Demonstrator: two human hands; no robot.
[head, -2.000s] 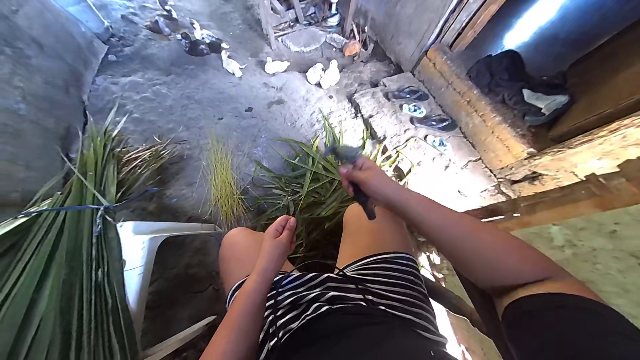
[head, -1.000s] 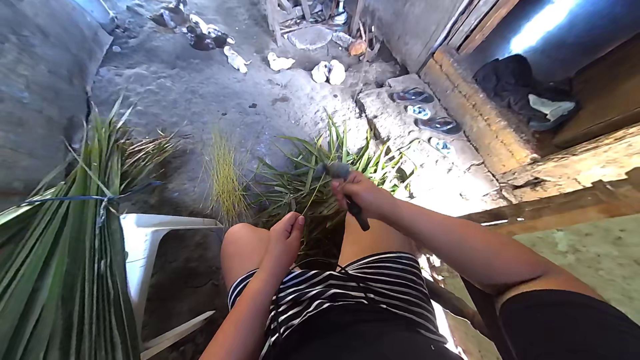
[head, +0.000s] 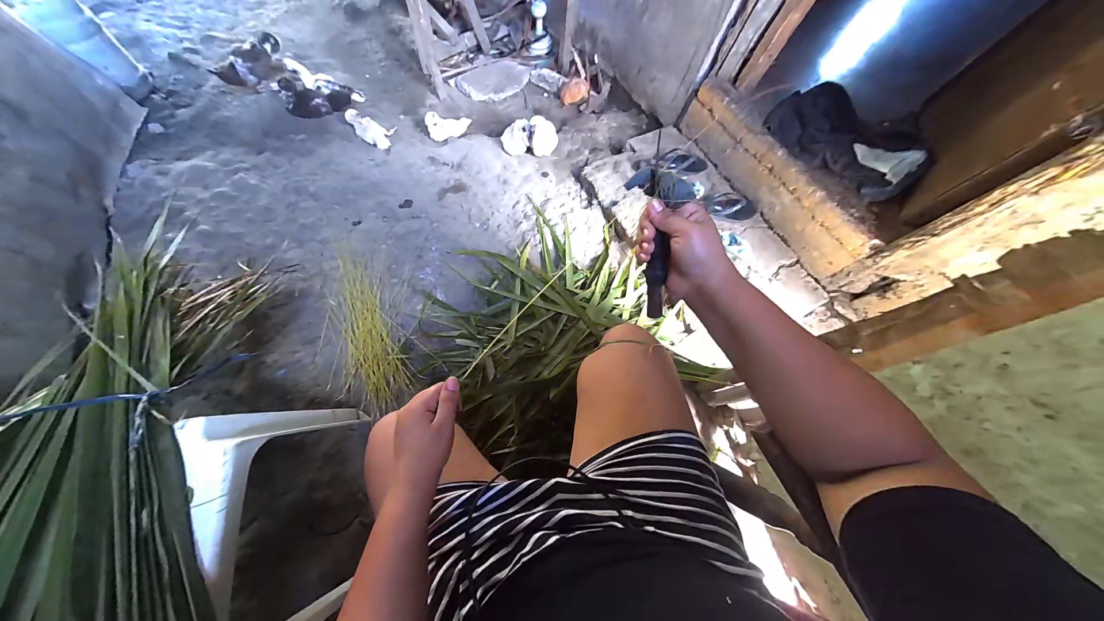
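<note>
My right hand (head: 686,246) is raised beyond my right knee, closed around the dark handle of a knife (head: 657,267); its blade points away from me and is hard to make out. Above my left knee, my left hand (head: 435,414) pinches the end of a thin green strip (head: 509,332), which slants up over the leaves. A heap of cut green palm leaflets (head: 526,345) lies on the ground in front of my knees. Left of the heap is a bundle of thin yellow-green leaf ribs (head: 371,332).
Long palm leaves (head: 112,448) tied with blue string stand at the left, beside a white plastic chair (head: 207,457). Ducks (head: 310,90) and white ducklings (head: 526,136) are on the dirt floor. Slippers (head: 729,205) rest on a step at the right, near dark cloth (head: 811,129).
My right hand has moved forward and to the right with the knife, away from my left hand. My left hand has stayed near my left knee.
</note>
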